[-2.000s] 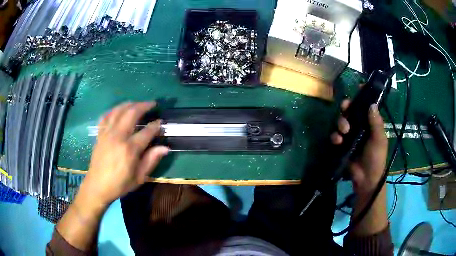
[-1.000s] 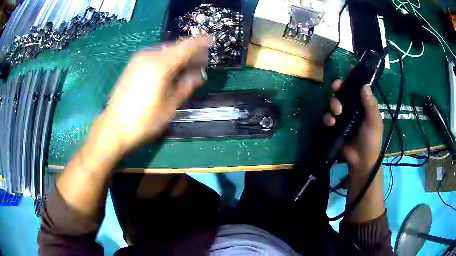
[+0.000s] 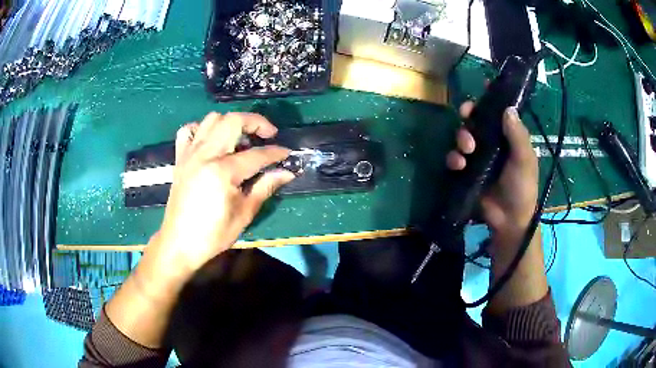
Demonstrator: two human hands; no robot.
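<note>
The black assembly fixture [image 3: 338, 180] lies lengthwise on the green bench, with a small ring at its right end. A silver-white aluminium profile [image 3: 149, 177] lies in its groove, partly hidden by my left hand [image 3: 224, 176]. My left thumb and fingers pinch a small shiny end fitting [image 3: 293, 164] over the groove; the fingers partly hide it. My right hand [image 3: 512, 169] holds the black electric screwdriver [image 3: 478, 147] right of the fixture, its thin bit pointing down and left past the bench edge.
A black tray [image 3: 210, 68] of shiny pieces stands behind the fixture, beside a white screw feeder [image 3: 367, 25] on a tan base [image 3: 388, 80]. Grey profiles [image 3: 32, 180] lie at left, bright strips [image 3: 93, 18] at far left. A black stick-shaped tool [image 3: 624, 154] and cords lie at right.
My left hand has moved from the profile to the parts tray and back down over the fixture, now with a small fitting. The right hand still holds the screwdriver. The view has shifted.
</note>
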